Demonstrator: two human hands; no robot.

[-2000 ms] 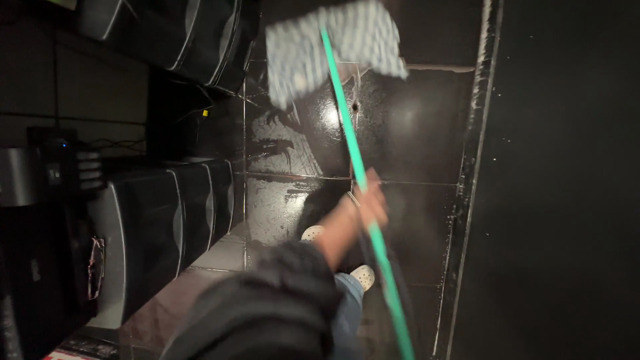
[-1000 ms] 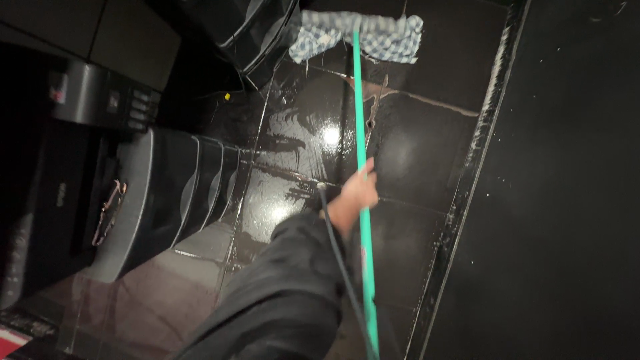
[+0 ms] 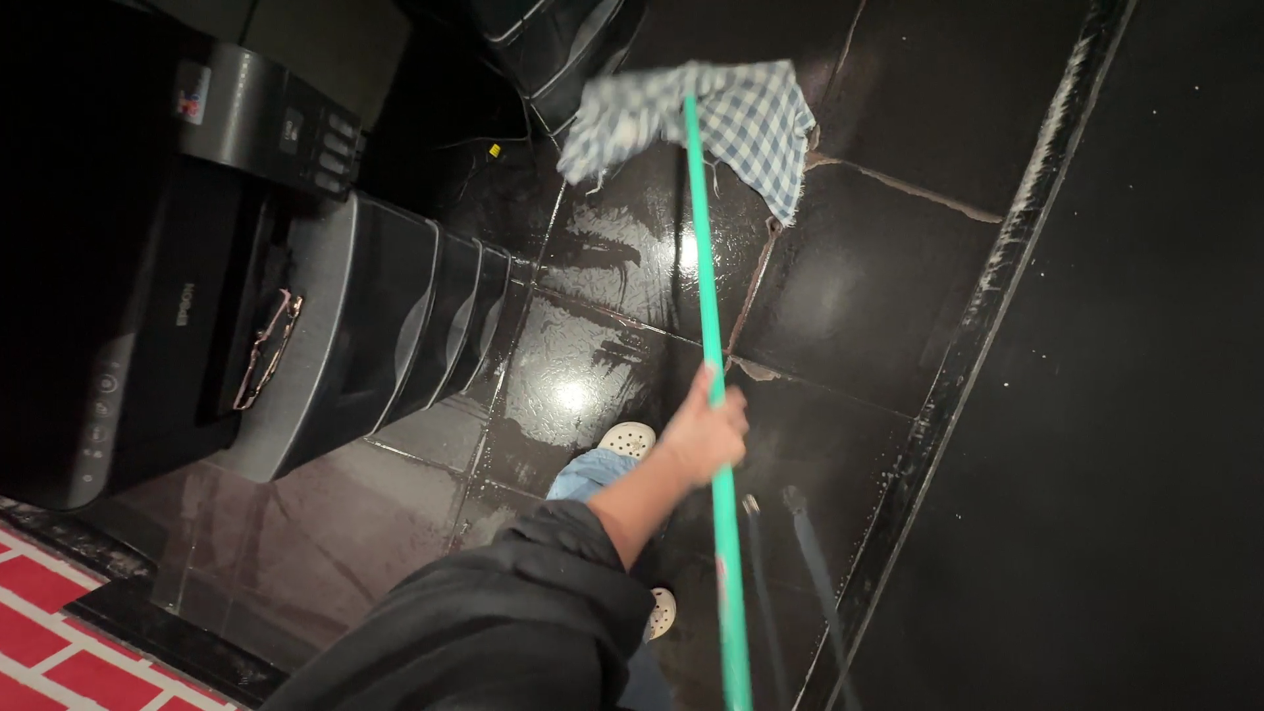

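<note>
My left hand (image 3: 706, 430) is closed around a green pole (image 3: 704, 267), about midway along its visible length, with the forearm in a dark sleeve. The pole runs from the bottom edge up to a blue-and-white checkered cloth (image 3: 765, 123) at the top centre. The cloth lies spread across the pole's far end on the dark tiled floor (image 3: 839, 286), its left part blurred; whatever is under it is hidden. Wet, shiny streaks mark the tiles below the cloth. My right hand is out of view.
A black Epson printer (image 3: 148, 326) and a dark drawer unit (image 3: 370, 316) stand at left, with glasses (image 3: 267, 351) between them. Pale perforated clogs (image 3: 629, 439) are on my feet. A dark surface (image 3: 1106, 395) borders the floor at right. Red brick-patterned material (image 3: 59, 632) shows lower left.
The cloth was bunched in a narrower band one second ago and now hangs wider, with a corner spread toward me. My left hand stays on the pole. The view has shifted and turned.
</note>
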